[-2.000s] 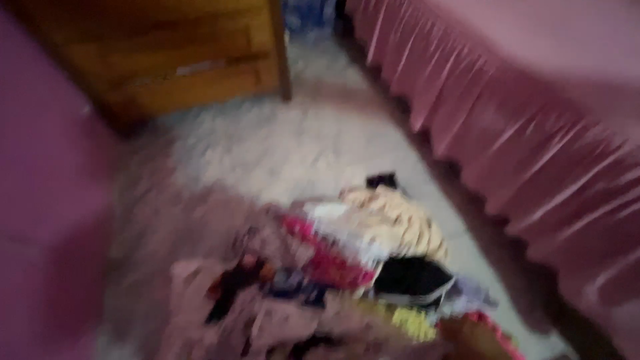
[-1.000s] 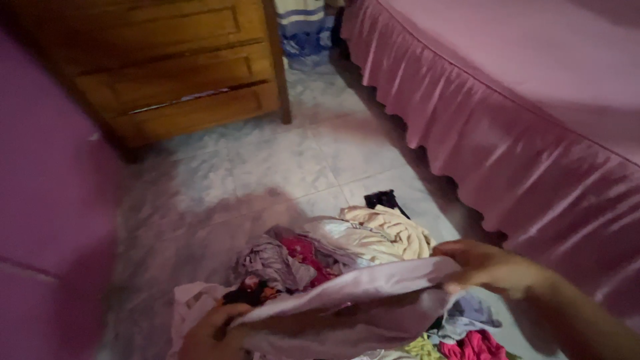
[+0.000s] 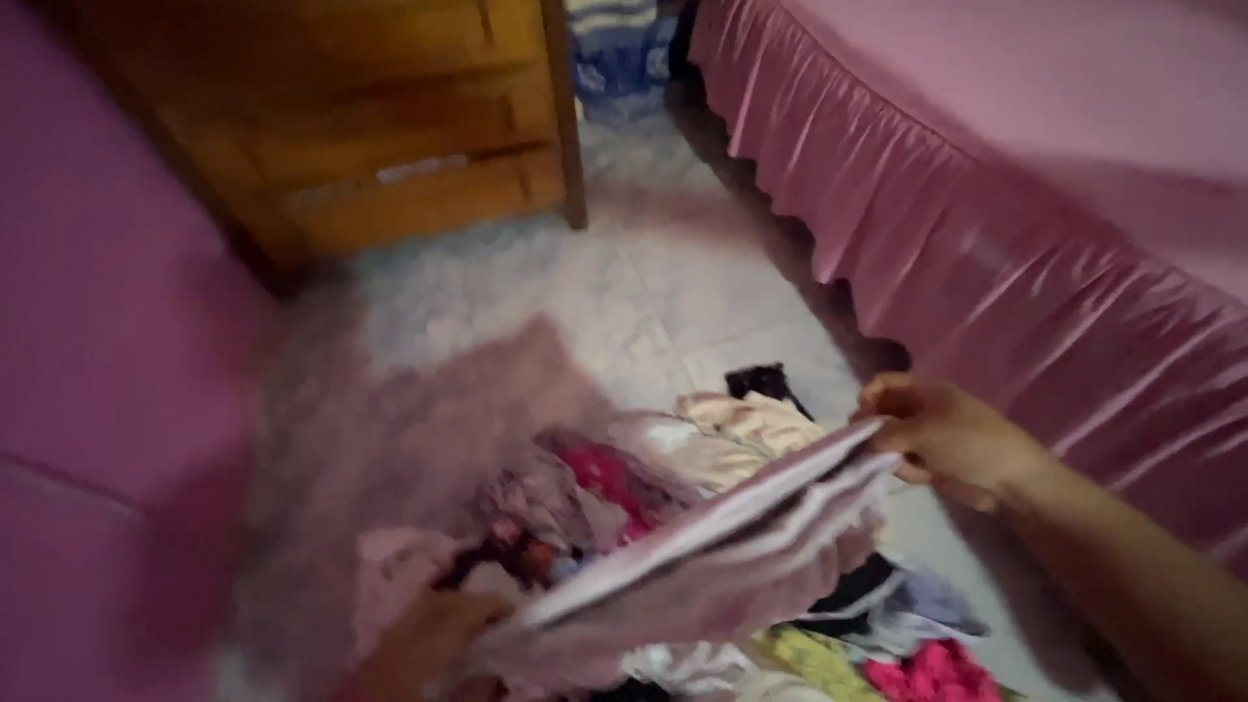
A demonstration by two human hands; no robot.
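Observation:
A pale pinkish cloth garment (image 3: 702,575) is stretched between my two hands above a pile of clothes on the floor. My right hand (image 3: 926,434) pinches its upper right corner. Low in the view, my left hand (image 3: 439,624) grips its other end; the fingers there are blurred. Beneath and around the garment lie a cream striped cloth (image 3: 751,429), a black piece (image 3: 765,382), a dark pink cloth (image 3: 609,483), a greyish mauve cloth (image 3: 536,497), a yellow cloth (image 3: 819,663) and a bright pink one (image 3: 936,673). The garment hides part of the pile.
A wooden chest of drawers (image 3: 419,127) stands at the upper left, beside a purple wall (image 3: 117,341). On the right is a bed with a pink ruffled skirt (image 3: 877,195). A blue and white cloth (image 3: 624,58) hangs at the back. Pale tiled floor (image 3: 624,283) lies between them.
The garment is now pulled straighter and tilted, its right end higher. One second ago it sagged between my hands. Two seconds ago no held garment was visible, only the pile.

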